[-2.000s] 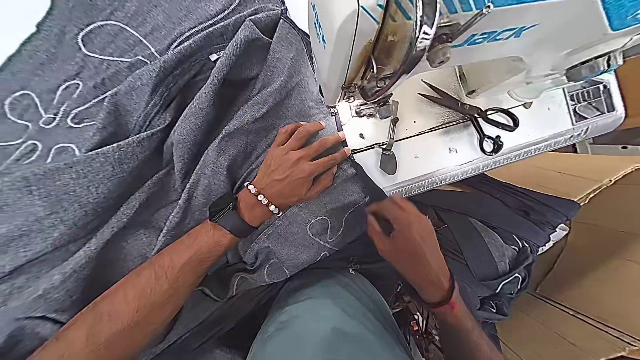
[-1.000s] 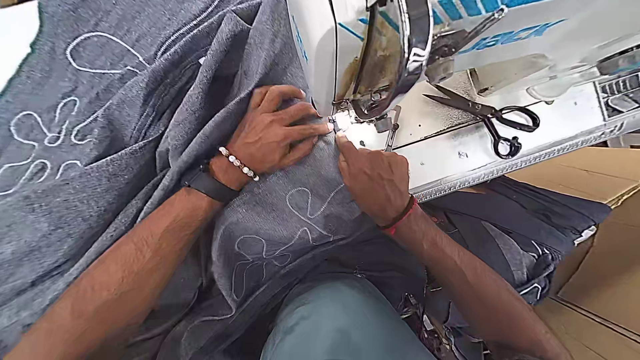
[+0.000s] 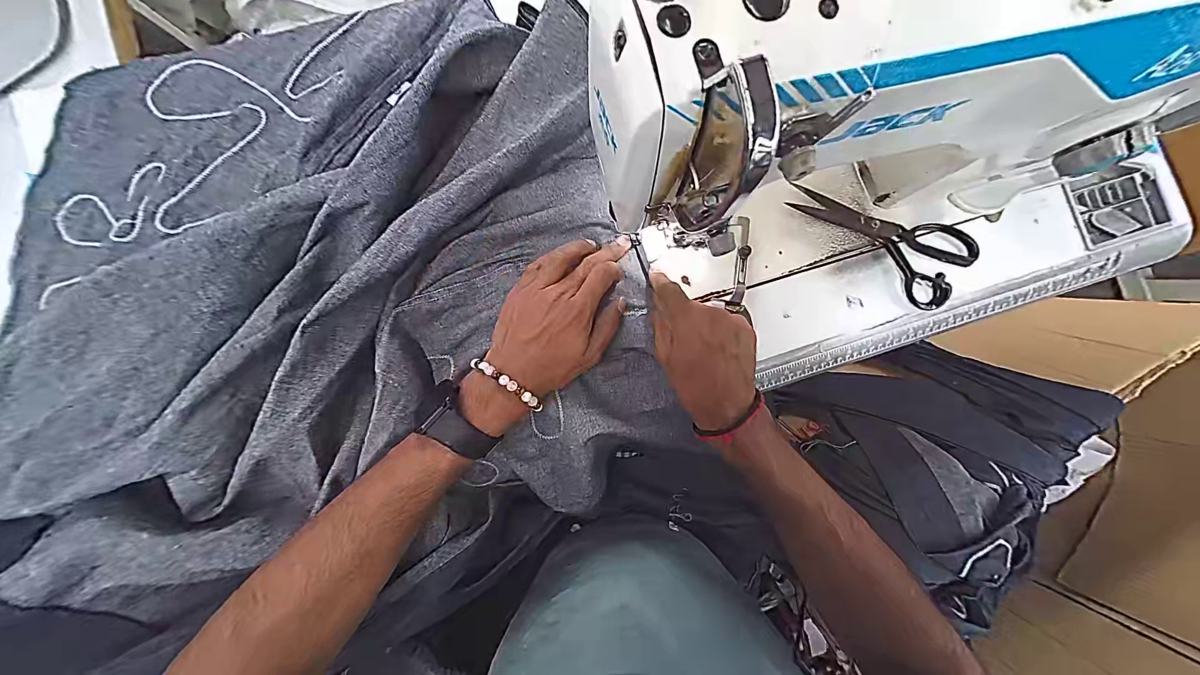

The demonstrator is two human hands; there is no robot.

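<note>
Grey fabric with white corded embroidery spreads from the left to the presser foot of a white and blue Jack sewing machine. My left hand lies flat on it, fingertips close to the presser foot. Just right of it, my right hand holds the fabric's dark edge between thumb and fingers, as far as can be seen. The thumb and some fingertips of that hand are hidden. The needle itself cannot be made out in the glare.
Black-handled scissors rest on the machine bed, above a ruler strip along its front edge. Dark and grey garments are piled at the right, beside cardboard. My knee is below.
Two seconds ago my right hand was lower, away from the presser foot; it came up beside my left hand and has stayed near there. The embroidery near my lap is now mostly covered by folds.
</note>
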